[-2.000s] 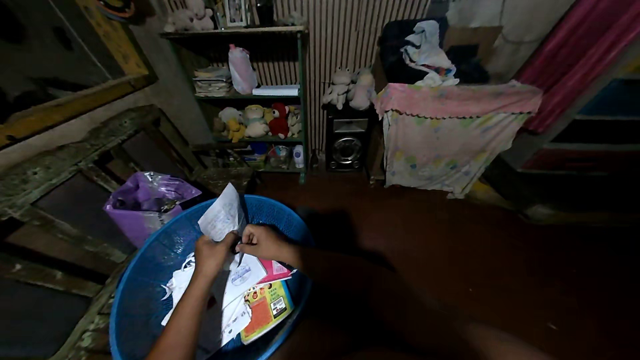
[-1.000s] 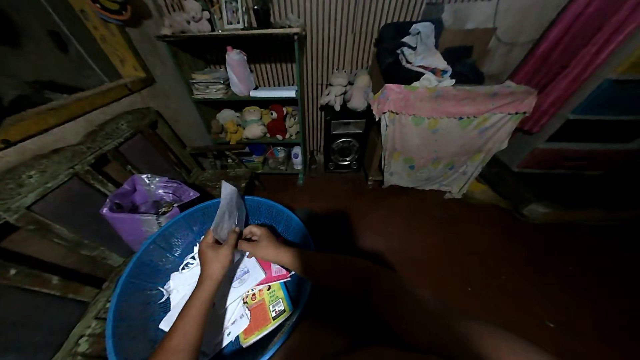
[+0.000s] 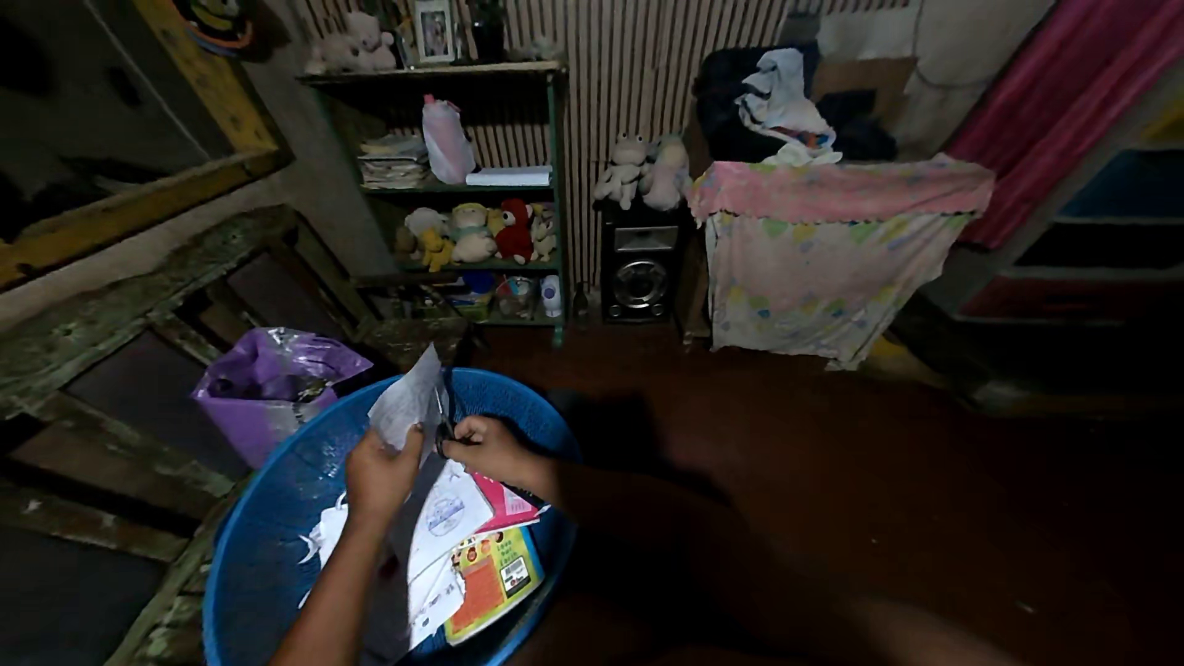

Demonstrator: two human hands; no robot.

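My left hand [image 3: 384, 472] grips a sheet of paper [image 3: 405, 402] upright over a large blue plastic basin [image 3: 277, 476]. At the sheet's right side, my right hand [image 3: 490, 449] holds a pair of scissors [image 3: 442, 421], its blades pointing up along the paper. Below the hands, inside the basin, lie loose white papers [image 3: 449, 509], a pink booklet [image 3: 507, 502] and a yellow and orange booklet [image 3: 495, 583]. White paper scraps [image 3: 326, 534] lie left of my left forearm. My forearm hides part of the basin's contents.
A purple plastic bag [image 3: 268, 388] stands left of the basin beside a worn wooden bench [image 3: 139, 342]. Behind are a shelf [image 3: 435, 69] with stuffed toys, a black speaker [image 3: 640, 277] and a cloth-draped piece [image 3: 823, 277]. Brown floor [image 3: 786, 444] extends to the right.
The sheet has turned in my left hand and shows a broader face than one second ago. Scissor blades now show beside it. Both hands remain over the basin.
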